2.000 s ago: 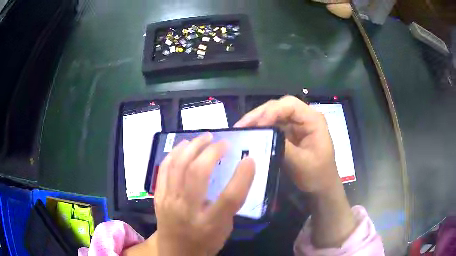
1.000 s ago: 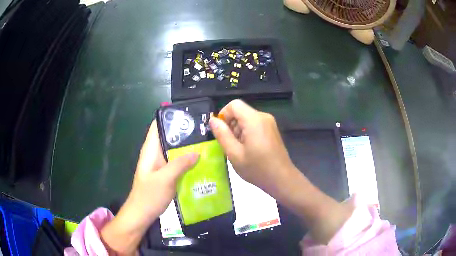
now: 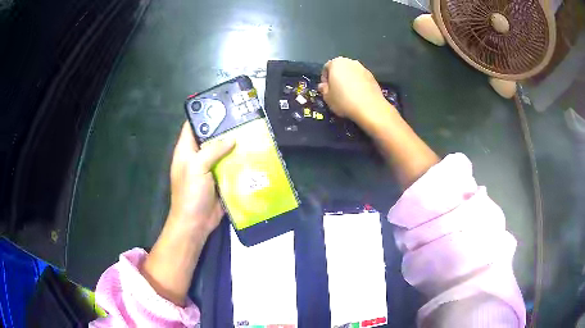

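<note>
My left hand (image 3: 195, 176) holds a smartphone (image 3: 253, 182) back up, tilted, over the left part of the work area. Its black upper part shows round camera lenses (image 3: 207, 116) and small card slots (image 3: 245, 102); the lower part is bright green with a white label. My right hand (image 3: 348, 86) is over the small black card tray (image 3: 276, 122), which holds loose gold, white and dark chips (image 3: 308, 106). Its fingertips are together at the chips; whether they pinch one cannot be told.
Two phones with lit white screens, one left (image 3: 263, 275) and one right (image 3: 356, 269), lie in the black phone tray (image 3: 310, 275) at the front. A brown fan (image 3: 497, 29) stands at the far right. A blue bin (image 3: 19, 282) is at the lower left.
The phone was turned from screen up to back up, then raised toward the upper left. My right hand has moved from the phone's card slots to the chip tray. The camera view has shifted.
</note>
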